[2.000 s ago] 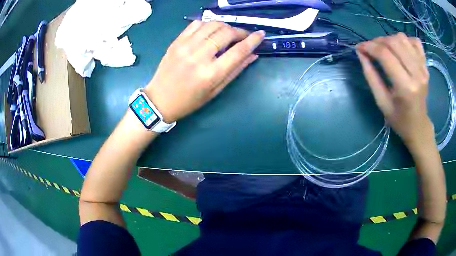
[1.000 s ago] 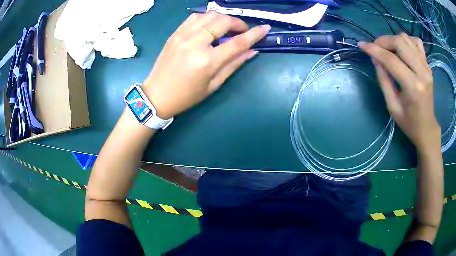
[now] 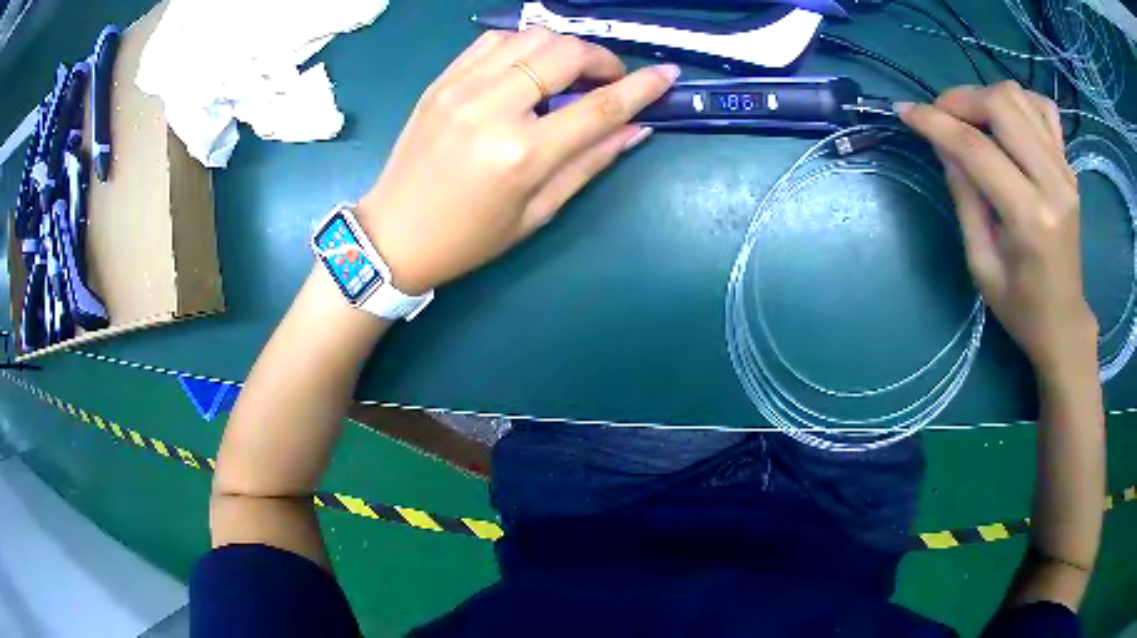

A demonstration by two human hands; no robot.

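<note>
A dark 3D pen (image 3: 798,102) lies across the bench top, its digital display (image 3: 733,102) lit between two light spots. My left hand (image 3: 499,150) grips the pen's front part between thumb and fingers and hides its tip. My right hand (image 3: 1004,187) pinches a thin clear filament strand (image 3: 879,107) at the pen's rear end. A loose filament coil (image 3: 744,337) lies below, reaching over the bench's front edge. A small cable plug (image 3: 848,145) lies at the coil's top.
Pens with white (image 3: 761,45) and lavender panels lie just beyond, with black cables. A cardboard box (image 3: 193,249) of pens stands at left, beside a crumpled white cloth (image 3: 268,75). More filament coils (image 3: 1118,249) are at right. A blue corner (image 3: 206,395) shows below the bench.
The pen and both hands shifted slightly up and right from two seconds ago, with the coil a little to the right. The display digits changed. Both grips stay the same.
</note>
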